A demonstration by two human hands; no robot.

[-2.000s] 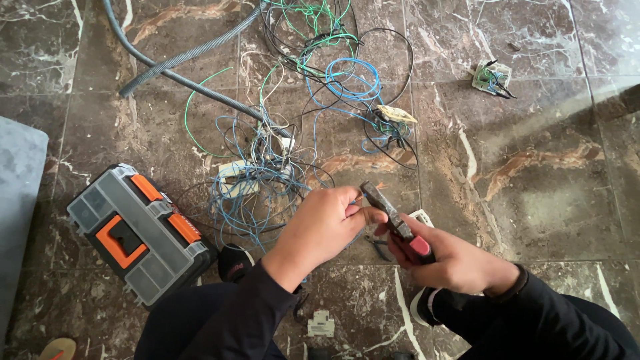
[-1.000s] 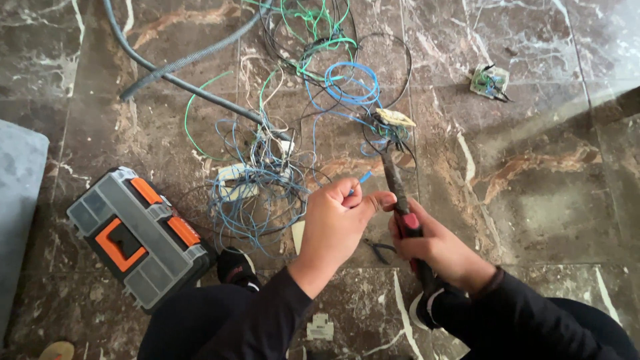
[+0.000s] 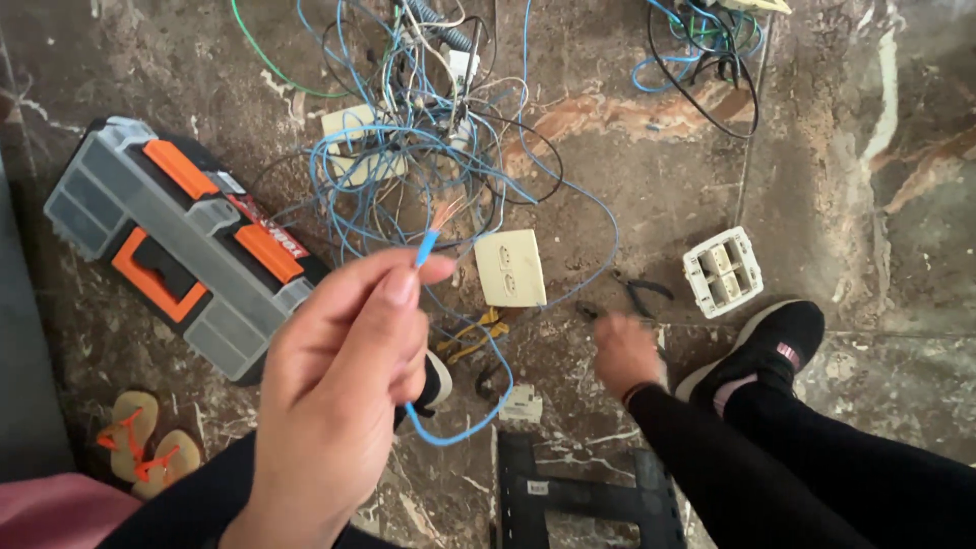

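Note:
Pinched between thumb and forefinger of my left hand [image 3: 347,358] is a blue insulated wire [image 3: 428,245], with frayed bare copper strands [image 3: 446,217] at its tip. The wire loops out below that hand. My right hand [image 3: 629,354], blurred, is low near the floor beside dark-handled pliers [image 3: 646,293]; what its fingers hold cannot be told. Between the hands lie a cream double socket plate [image 3: 511,267] and a yellow-handled tool [image 3: 476,335]. A white socket frame [image 3: 723,272] lies right of the pliers.
Tangled wires [image 3: 412,145] with cream plates spread beyond my left hand. A grey and orange toolbox [image 3: 183,244] stands left, sandals [image 3: 133,435] below it. Another wire bundle [image 3: 713,46] lies at the upper right. A black frame [image 3: 579,496] is at the bottom, a black shoe [image 3: 770,351] at right.
My hands have moved apart. The red-handled tool earlier in my right hand no longer shows there. Bare copper now shows at the blue wire's tip. The view has shifted.

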